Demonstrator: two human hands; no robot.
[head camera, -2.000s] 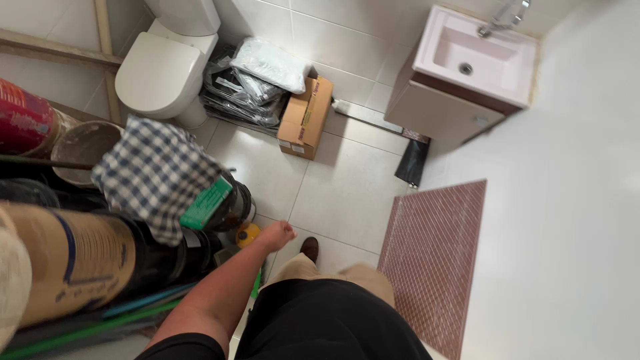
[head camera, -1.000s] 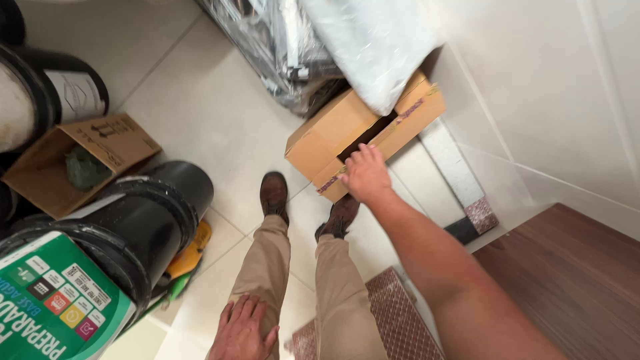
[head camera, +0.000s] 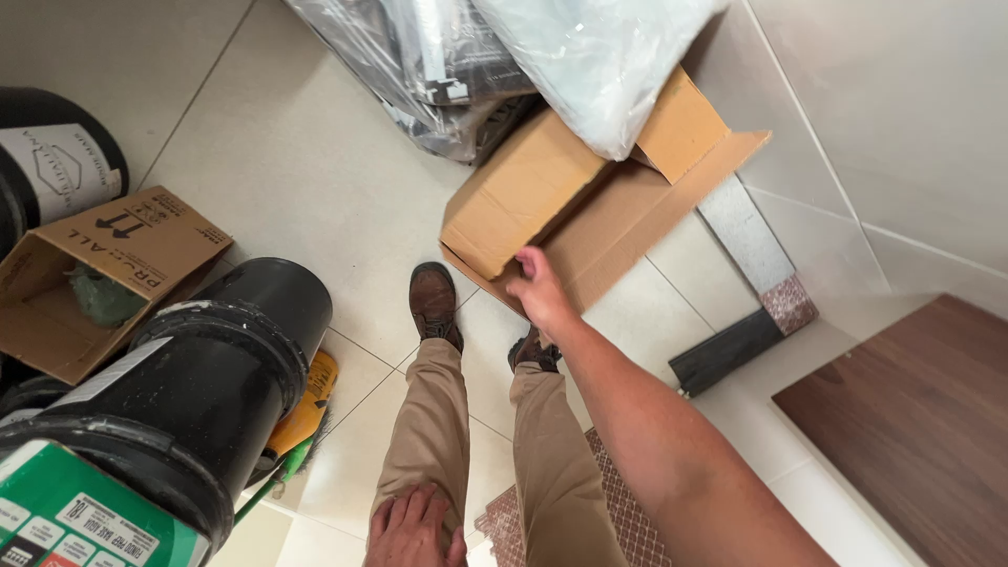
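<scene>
A cardboard box point(head camera: 526, 189) stands on the tiled floor near the top centre, its long flap folded outward. My right hand point(head camera: 540, 290) is at the box's near corner, thumb and fingers pinching the edge of a flap. The box's inside is mostly hidden by flaps and by a plastic-wrapped pale package point(head camera: 598, 71) lying over its far part. My left hand point(head camera: 417, 526) rests on my left thigh at the bottom edge, fingers extended, holding nothing.
Black plastic buckets point(head camera: 228, 378), an open cardboard box point(head camera: 150, 260) and a green container point(head camera: 94, 512) crowd the left. Plastic-wrapped packages point(head camera: 441, 71) lie at the top. A squeegee-like black piece point(head camera: 728, 352) and a brown wooden panel point(head camera: 913, 417) are at right.
The view has moved much closer to the box since two seconds ago. A long flap of the box, upright one second ago, now lies folded outward, with my right hand at the near corner.
</scene>
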